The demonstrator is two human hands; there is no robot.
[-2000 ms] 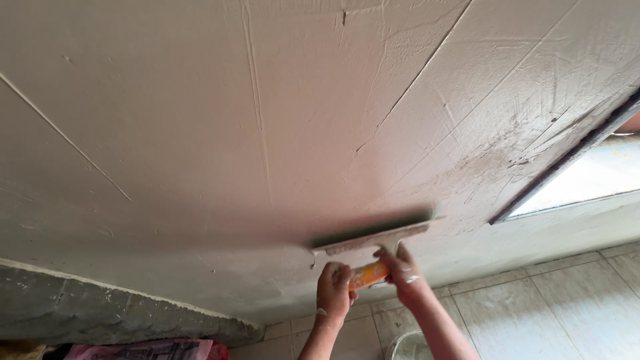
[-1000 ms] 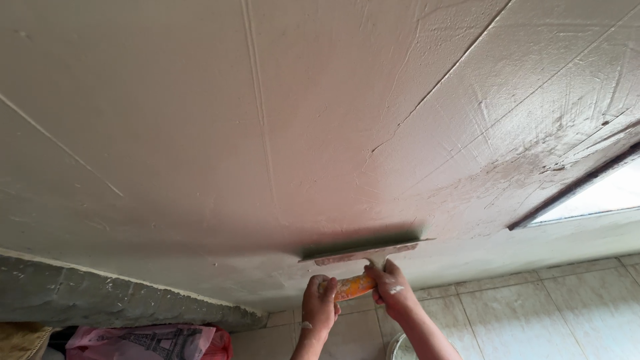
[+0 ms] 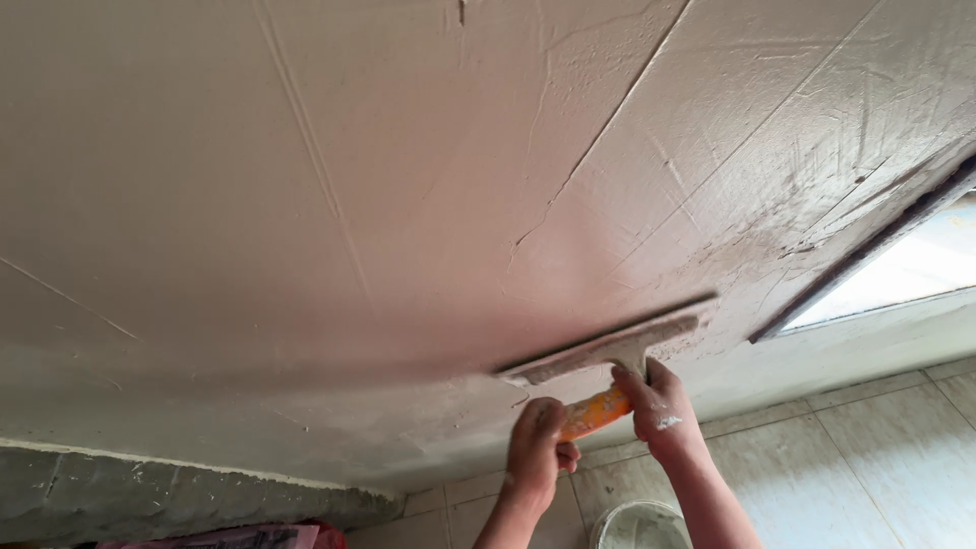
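Note:
A plastering trowel (image 3: pixel 610 347) with an orange handle lies with its long blade tilted against the plastered wall (image 3: pixel 427 191), its right end higher. My left hand (image 3: pixel 537 450) grips the left end of the handle. My right hand (image 3: pixel 659 404) is closed around the handle's right end, close to the bracket, with white plaster on its back. Ridges and a thin crack run across the wall above the blade.
At right is a dark-framed bright opening (image 3: pixel 877 255). Beige tiles (image 3: pixel 884 435) lie below, with a round bucket (image 3: pixel 640 526) at the bottom. A rough grey ledge (image 3: pixel 152 488) and a pink printed bag (image 3: pixel 252 537) are at lower left.
The trowel, close to level one second ago, is now tilted with its right end higher. Both hands have stayed on the handle.

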